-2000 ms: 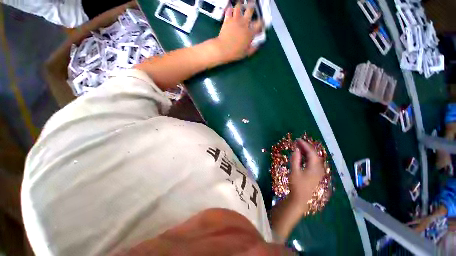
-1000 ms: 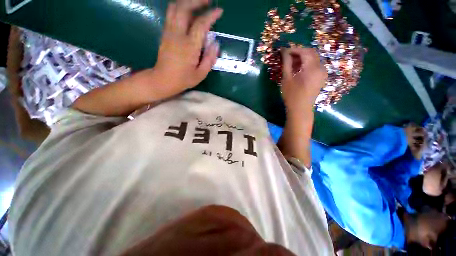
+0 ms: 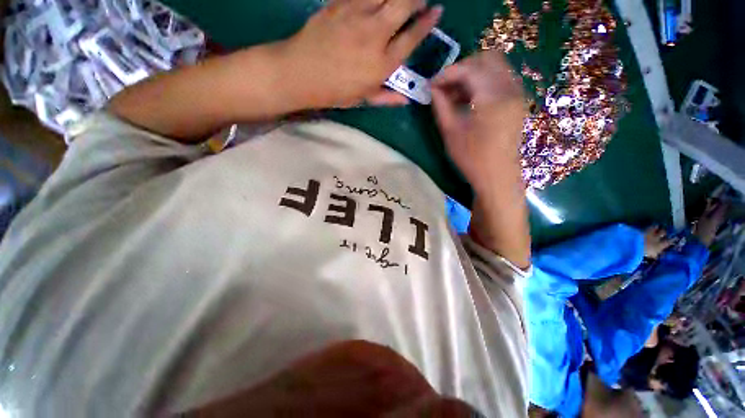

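Note:
A white plastic housing (image 3: 417, 86) with a rectangular opening lies tilted on the green bench between my hands. My left hand (image 3: 351, 57) grips its left side, thumb and fingers around its end. My right hand (image 3: 482, 102) is at the housing's lower right corner, thumb and fingertips pinched together; whether a small part is between them is hidden by the blur. A pile of shiny copper contact pieces (image 3: 576, 106) lies in a curved heap just right of my right hand.
A box heaped with white housings (image 3: 90, 49) is at the upper left. A pale rail (image 3: 649, 73) runs beyond the copper pile, with a grey metal support (image 3: 707, 143). A person in blue sleeves (image 3: 592, 253) works at the lower right.
My left hand has moved right and now holds the housing, now tilted. My right hand has left the copper pile for the housing's corner. The view has shifted since the earliest frame.

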